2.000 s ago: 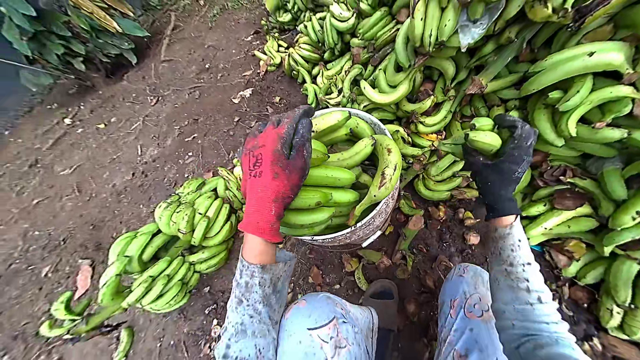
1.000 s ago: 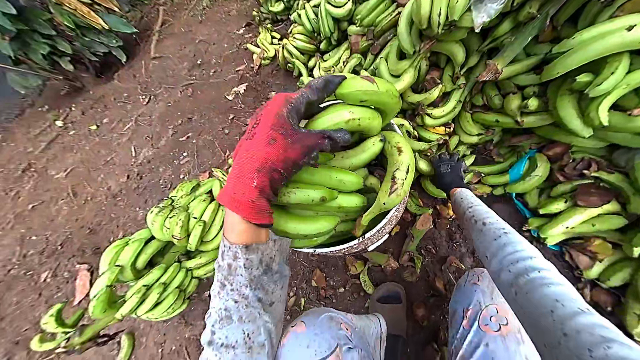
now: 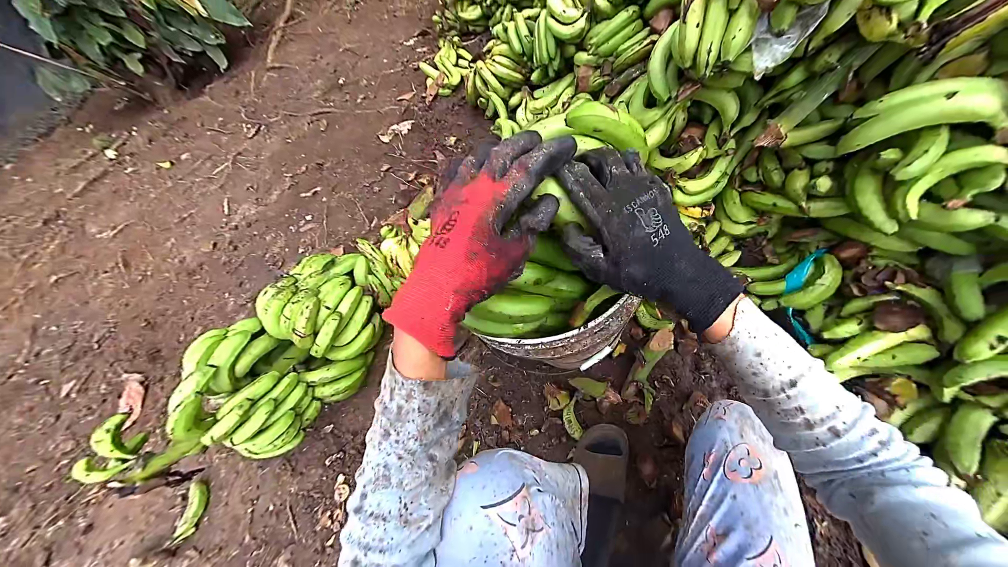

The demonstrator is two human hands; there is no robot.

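Observation:
A dirty white bucket (image 3: 563, 346) full of green plantains (image 3: 520, 307) stands on the soil between my arms. Over its top, my left hand (image 3: 484, 236), in a red glove with blackened palm and fingers, grips green plantains (image 3: 563, 197) at the heap's upper part. Against the right side of the same fruit lies my right hand (image 3: 634, 224), in a black glove, its fingers curled over them. The fingertips of both gloves nearly meet. The fruit under my palms is mostly hidden.
A large pile of green plantains (image 3: 937, 181) covers the right and upper right, with clear plastic (image 3: 787, 35) and a blue strip (image 3: 803, 272) in it. Several bunches (image 3: 315, 331) lie on the soil at left. A sandal (image 3: 602, 457) is below the bucket; leafy plants (image 3: 134, 31) grow upper left.
My right hand has come from the pile at the right to the fruit over the bucket. My left hand has stayed above the bucket, now gripping plantains near its far side.

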